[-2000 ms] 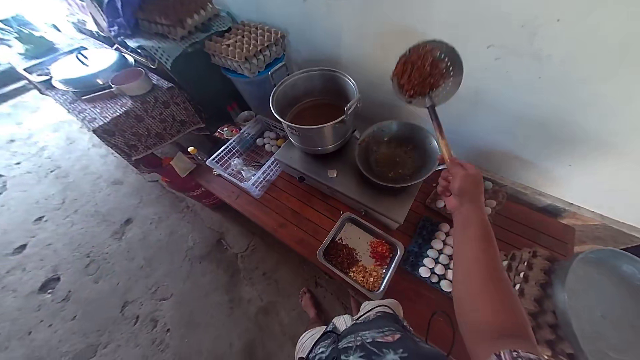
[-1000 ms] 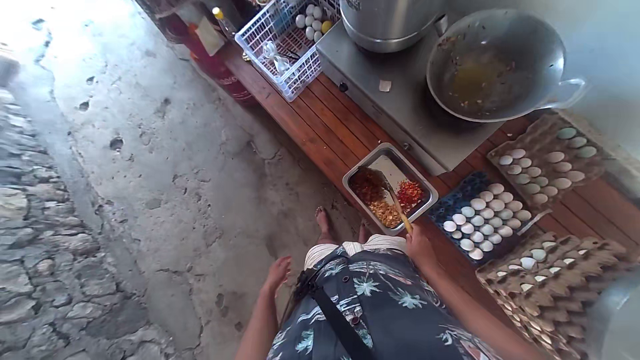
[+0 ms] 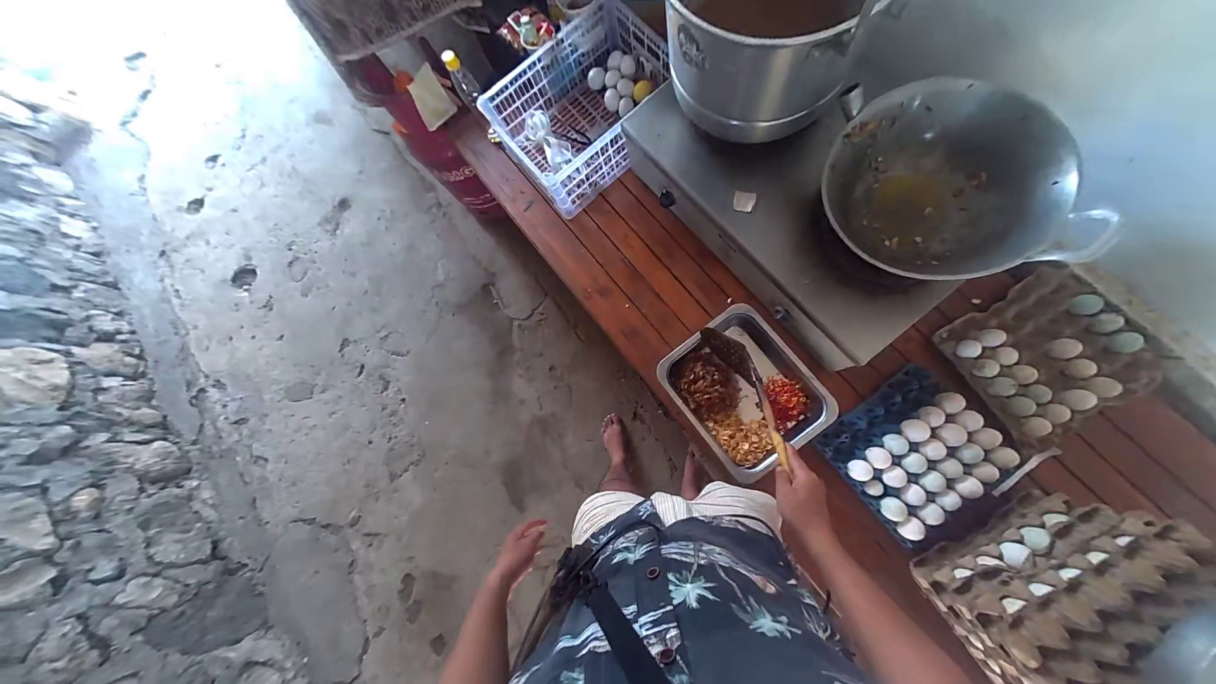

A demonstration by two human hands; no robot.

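My right hand [image 3: 803,489] grips the wooden handle of a ladle or spatula [image 3: 774,432], whose dark metal head lies over the steel tray [image 3: 819,432]. Brown fried bits [image 3: 703,382] lie in the tray under and beside that head, with pale golden fried pieces [image 3: 743,439] nearer me and chopped red chili [image 3: 787,401] on the right. Empty and loosely spread, my left hand [image 3: 519,551] hangs above the floor, left of my shirt. Beyond the tray, a wok [image 3: 950,180] with some oil and bits sits on the metal stove [image 3: 750,233].
A large steel pot [image 3: 760,76] stands on the stove, left of the wok. A white plastic basket [image 3: 579,180] holds eggs. Egg trays line the wooden bench on the right: a blue one [image 3: 893,389] and cardboard ones [image 3: 1007,313]. Concrete floor [image 3: 380,380] extends to the left.
The strainer seen raised over the wok two seconds ago is out of view. My right hand came down to the tray and holds a wooden-handled utensil there. The view has swung downward.
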